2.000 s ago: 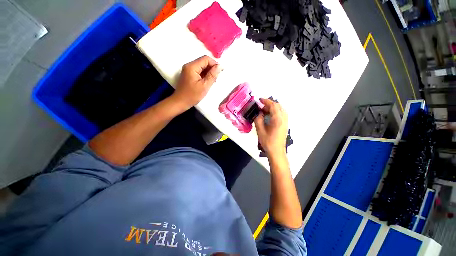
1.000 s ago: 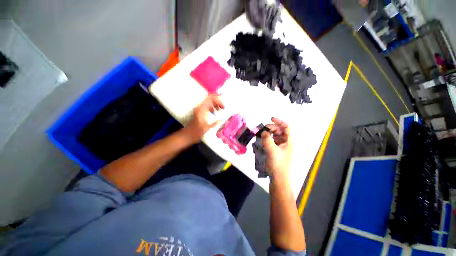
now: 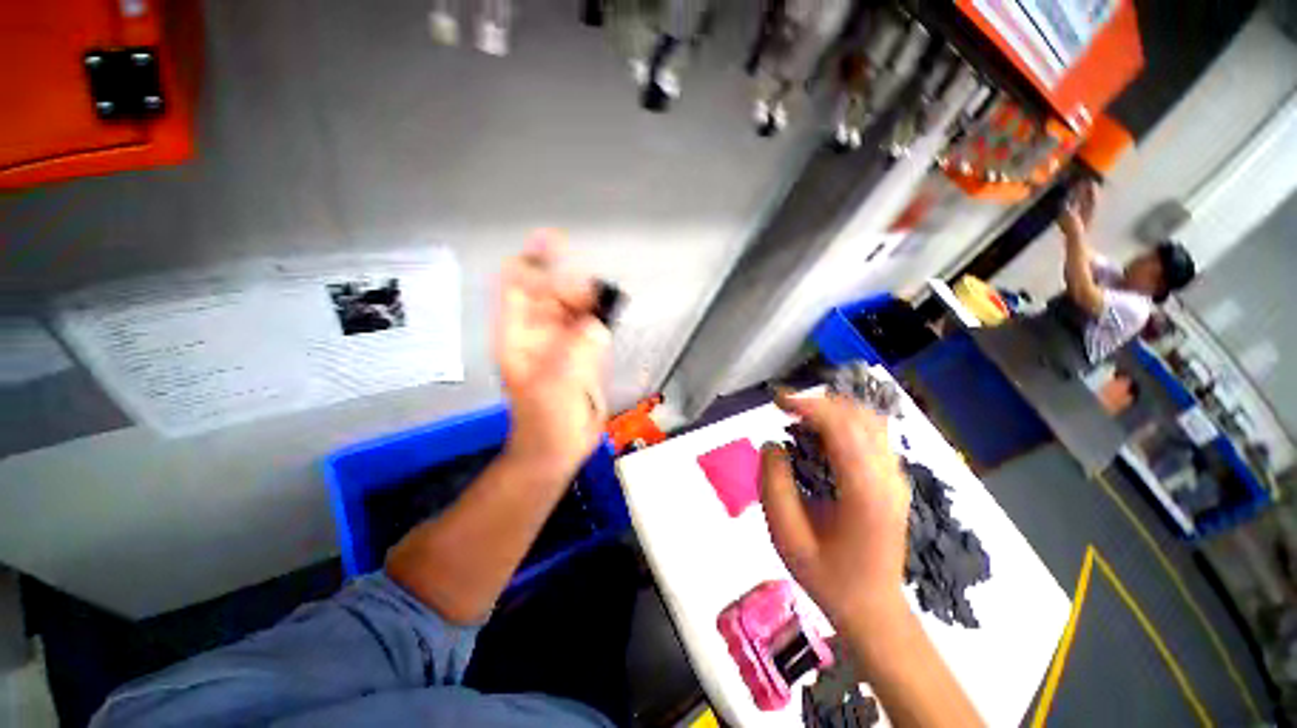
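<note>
My left hand (image 3: 552, 363) is raised in front of the grey panel, blurred, with a small black piece (image 3: 607, 302) at its fingertips. My right hand (image 3: 842, 515) is raised over the white table, fingers curled and apart; no piece shows in it. The pink holder (image 3: 772, 643) lies near the table's near edge with a dark piece in its slot. A working pile of black pieces (image 3: 839, 701) lies beside it. The main pile of black pieces (image 3: 942, 548) is partly hidden behind my right hand. Overhead fittings (image 3: 770, 103) hang at the top, some with dark ends.
The white table (image 3: 666, 491) holds a flat pink pad (image 3: 731, 475) and a crumpled grey bundle (image 3: 862, 384). A blue bin (image 3: 349, 512) is at the left, below posted paper (image 3: 270, 341). Orange machine parts (image 3: 86, 86) are above. Another person (image 3: 1117, 306) works at the far right.
The view has tilted up, showing the panel and overhead fittings. Both hands have risen from around the pink holder. A black piece now shows at my left fingertips.
</note>
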